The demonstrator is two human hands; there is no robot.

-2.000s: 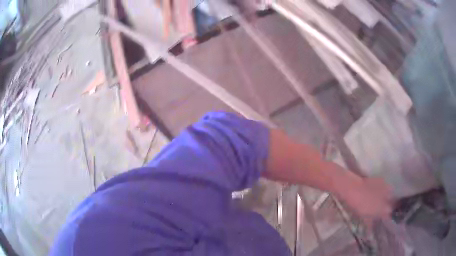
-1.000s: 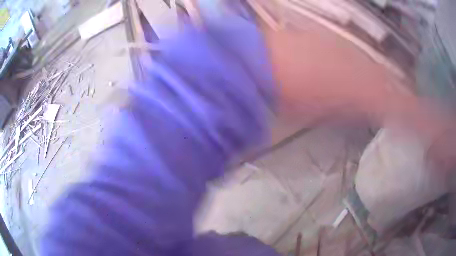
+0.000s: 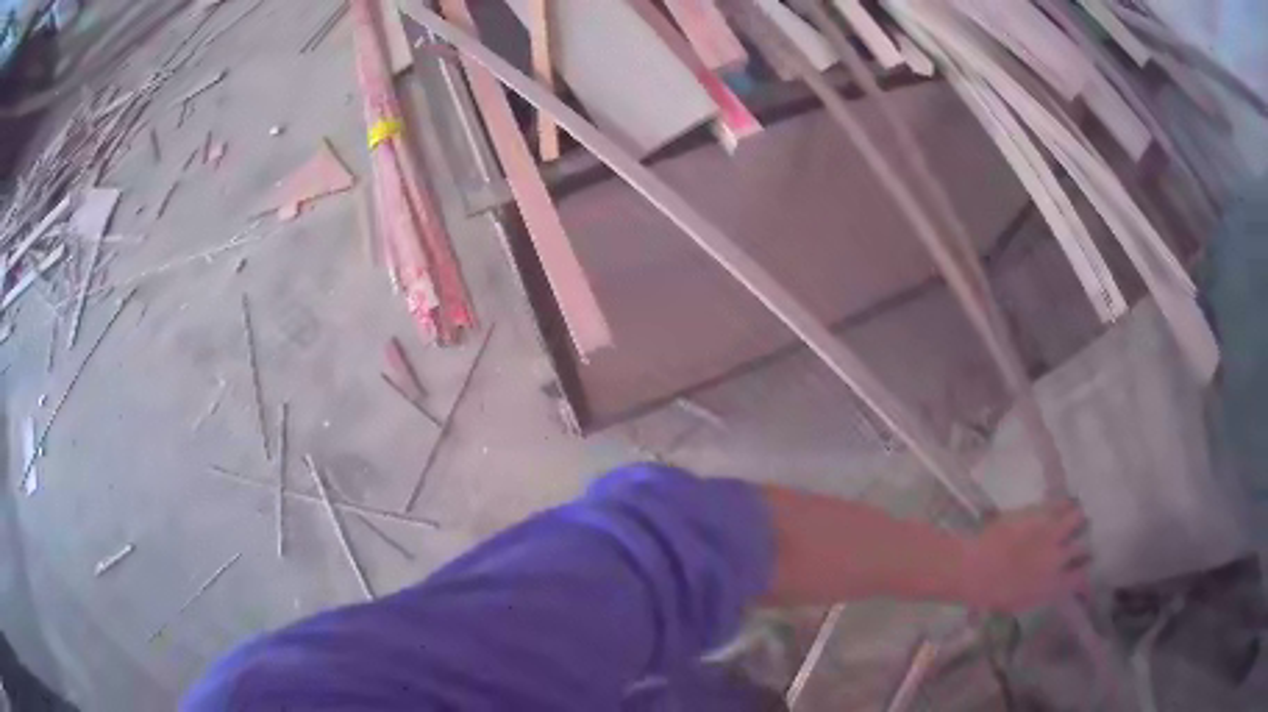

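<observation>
My left hand [image 3: 1026, 556] is at the lower right, at the end of a purple short sleeve. Its fingers are curled over a long brown wood strip [image 3: 960, 271], which runs from the top of the view down under the hand. A second long, pale wood strip [image 3: 695, 230] slants from the upper left and ends at or under the same hand; the contact is unclear. My right hand is not in view.
Large brown panel [image 3: 779, 237] lies beneath the strips. Strip heap [image 3: 1071, 181] at upper right. Red-marked bundle [image 3: 403, 209] with yellow tie [image 3: 384, 132] and triangular offcut [image 3: 313, 181] on the floor. Thin slivers [image 3: 281, 480] at left. Dark object [image 3: 1196, 612] at lower right.
The view has shifted and is sharper. My left arm, blurred and higher across the view a second ago, is now lower, with the hand on the long strip. The tied bundle now shows clearly.
</observation>
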